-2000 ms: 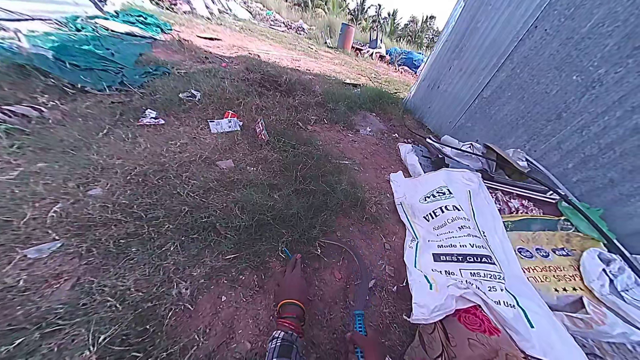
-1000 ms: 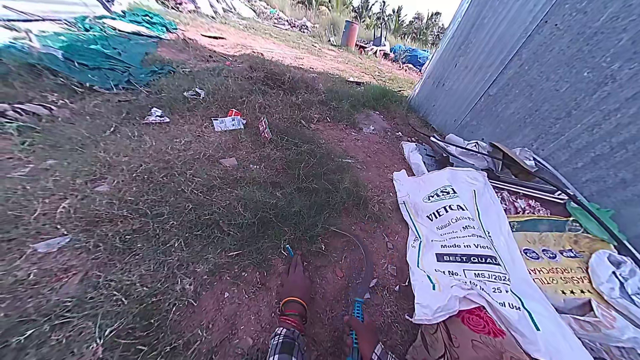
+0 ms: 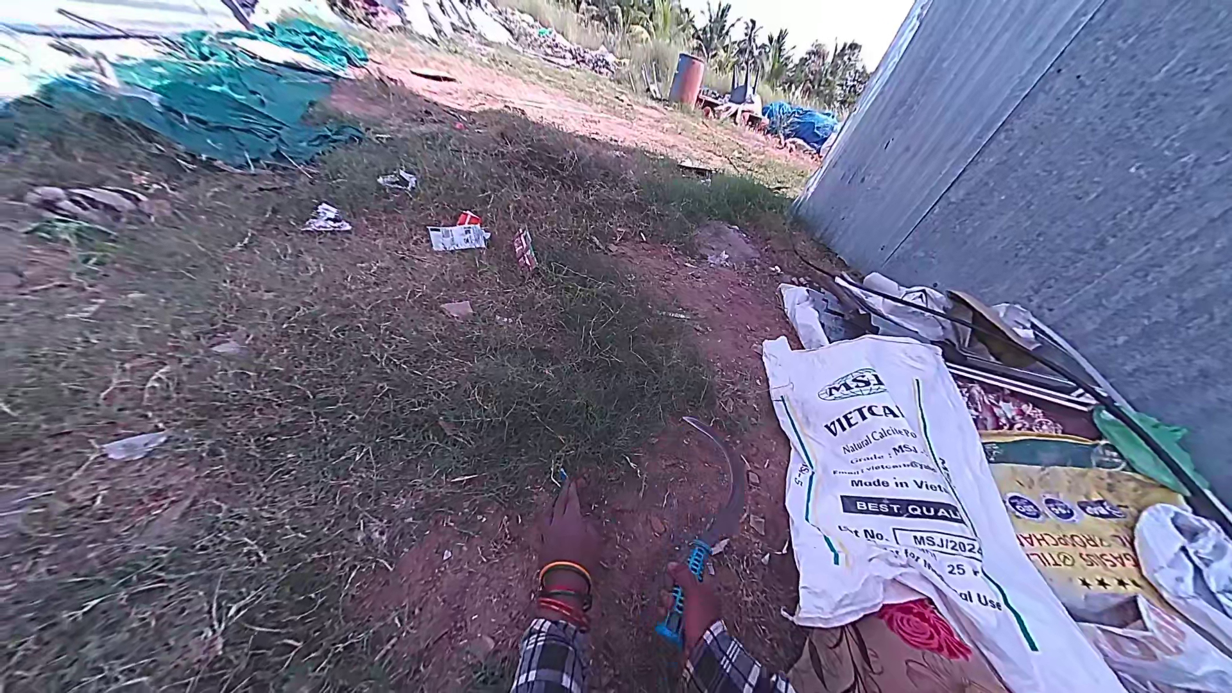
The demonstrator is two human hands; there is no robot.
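Observation:
My right hand (image 3: 691,599) is closed around the blue-wrapped handle of a sickle (image 3: 733,486). Its curved blade points up and forward over bare reddish soil, just right of the grass. My left hand (image 3: 570,529), with bangles at the wrist, reaches to the near edge of the green grass patch (image 3: 587,375). A small blue thing (image 3: 560,475) shows at its fingertips; whether the fingers grip it or any grass cannot be told. Both forearms wear checked sleeves.
A white printed woven sack (image 3: 866,462) lies on the right beside a yellow sack (image 3: 1068,520), below a grey sheet wall (image 3: 1039,154). Litter such as a torn packet (image 3: 458,237) is on the grass. Green netting (image 3: 221,106) lies far left, a rusty drum (image 3: 686,79) beyond.
The sickle blade, faint and low beside the left hand at first, now shows plainly on the soil. My left hand stays near the grass edge.

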